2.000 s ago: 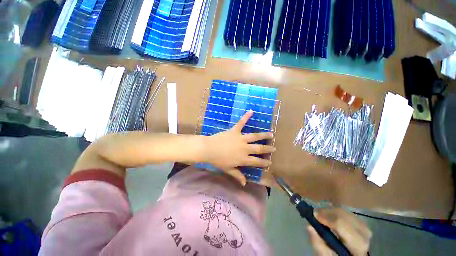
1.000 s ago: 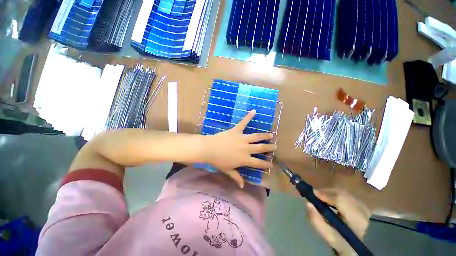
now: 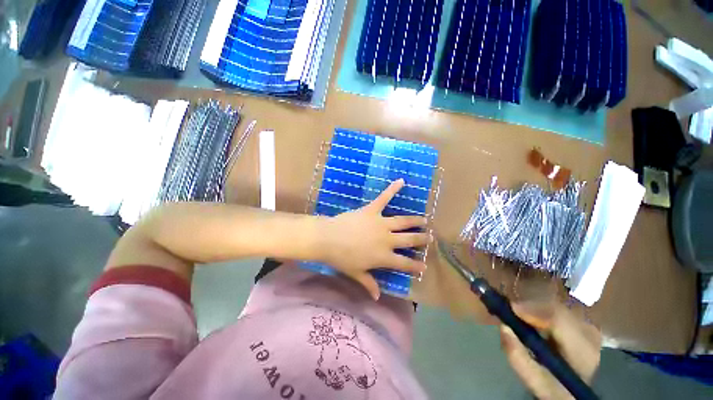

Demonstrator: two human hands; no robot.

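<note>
A blue solar cell (image 3: 367, 160) with pale dashed lines lies flat in front of me, thin ribbon ends showing at both side edges. My left hand (image 3: 371, 238) lies palm down on its lower half, fingers spread, hiding part of it. My right hand (image 3: 557, 344) holds a black soldering iron (image 3: 516, 320) like a pen. The iron's thin metal tip points up and left, close to the cell's right edge by my left fingertips; I cannot tell if it touches.
A single white strip (image 3: 267, 169), a white strip pile (image 3: 102, 148) and long ribbons (image 3: 202, 152) lie left. Shorter ribbons (image 3: 532, 223), amber tape (image 3: 549, 166) and white strips (image 3: 606, 234) lie right. Curved assemblies (image 3: 262, 39) and dark cell stacks (image 3: 481, 47) stand behind.
The soldering iron's tip has moved up along the cell's right edge, and my right hand has shifted slightly right. My left hand stays on the cell. The view has shifted a little.
</note>
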